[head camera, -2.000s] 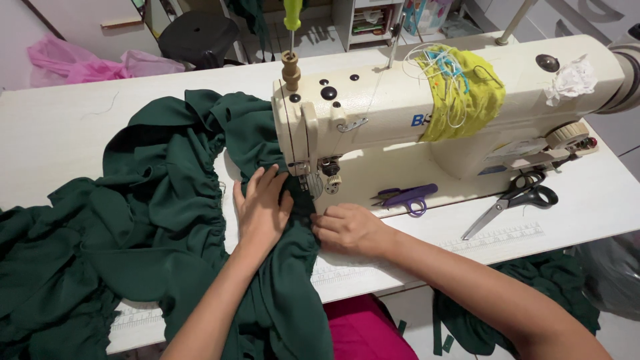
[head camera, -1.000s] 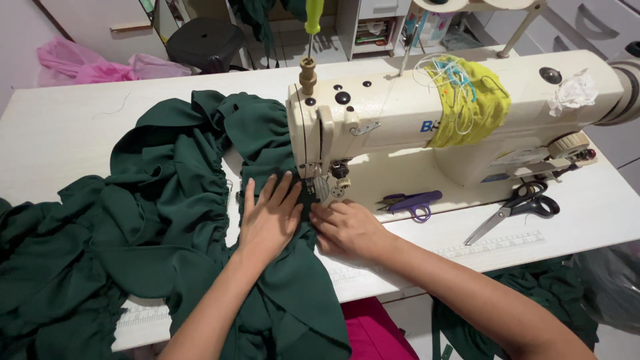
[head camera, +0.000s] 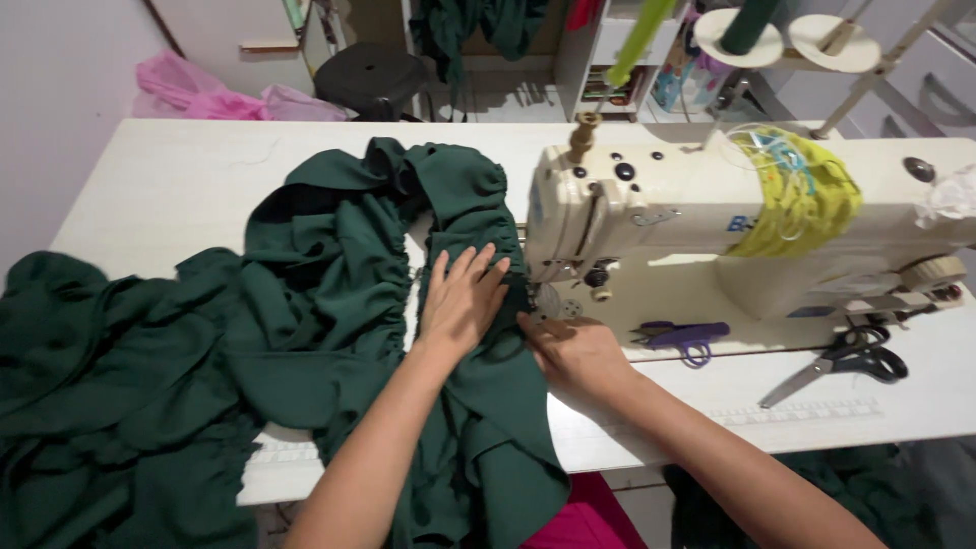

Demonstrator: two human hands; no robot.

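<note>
Dark green gathered fabric (head camera: 335,305) lies bunched over the left part of the table, one edge of it at the needle area of a cream sewing machine (head camera: 671,198). My left hand (head camera: 465,301) rests flat on the fabric with fingers spread, just left of the presser foot. Close to the foot, my right hand (head camera: 576,351) has its thumb and fingers together at the fabric's right edge; what lies between the fingertips is partly hidden. Purple thread snips (head camera: 686,335) sit on the machine bed's front edge, and black-handled scissors (head camera: 839,362) lie farther right.
Yellow-green cloth (head camera: 801,191) with tangled threads drapes over the machine arm. Thread stands (head camera: 835,44) rise behind it. Ruler markings (head camera: 801,412) run along the white table (head camera: 191,168). Beyond its back edge are a black stool (head camera: 370,76) and pink plastic (head camera: 198,91). More green fabric (head camera: 839,488) hangs below at right.
The view has shifted, putting the machine farther right. Both hands stay on the fabric beside the needle area, with the left hand's fingers still spread.
</note>
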